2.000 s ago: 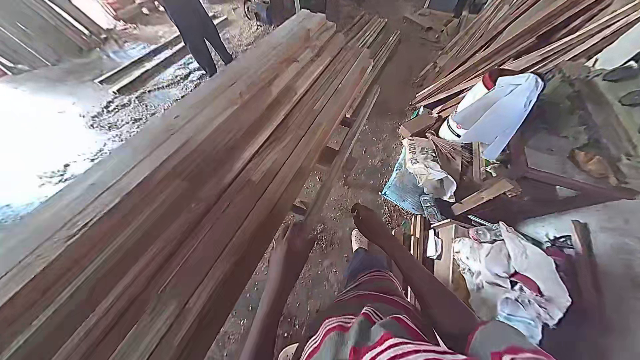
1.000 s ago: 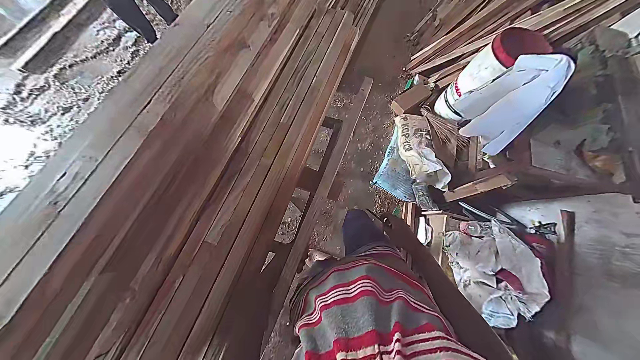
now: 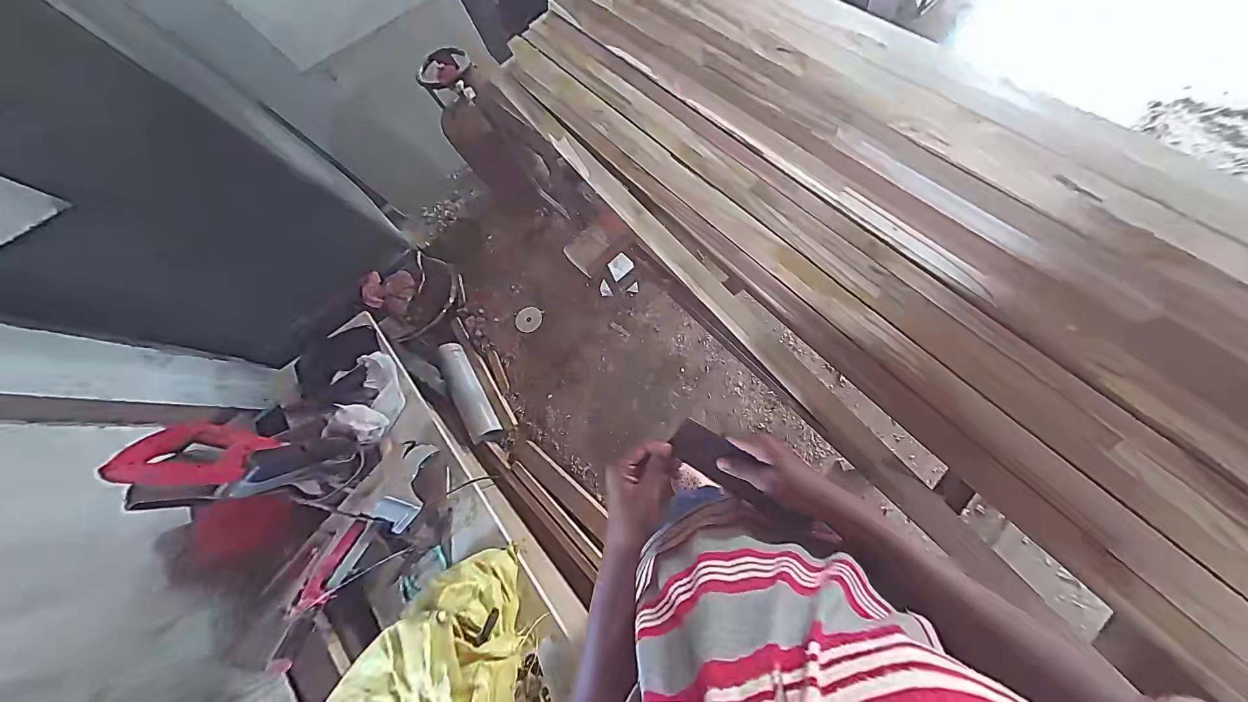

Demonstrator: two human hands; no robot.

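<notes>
In front of my striped shirt, my right hand (image 3: 775, 473) grips a dark flat piece (image 3: 704, 448), which looks like a short board or block; its exact kind is unclear. My left hand (image 3: 642, 478) is close to the piece's left end, fingers curled; whether it touches the piece cannot be told. A long stack of wooden planks (image 3: 877, 283) runs diagonally on the right, beyond my right forearm.
At left, a narrow bench or tray (image 3: 531, 561) holds a red-handled saw (image 3: 190, 458), a yellow sack (image 3: 439, 634) and mixed items. A grey cylinder (image 3: 470, 392) lies beside it. A round disc (image 3: 528, 319) and small white pieces (image 3: 620, 266) lie on the dirt floor. A gas cylinder (image 3: 478, 132) is farther back.
The view has swung round strongly, with the plank stack now on the right. A dark piece now shows in my right hand. The hands have come together before my shirt.
</notes>
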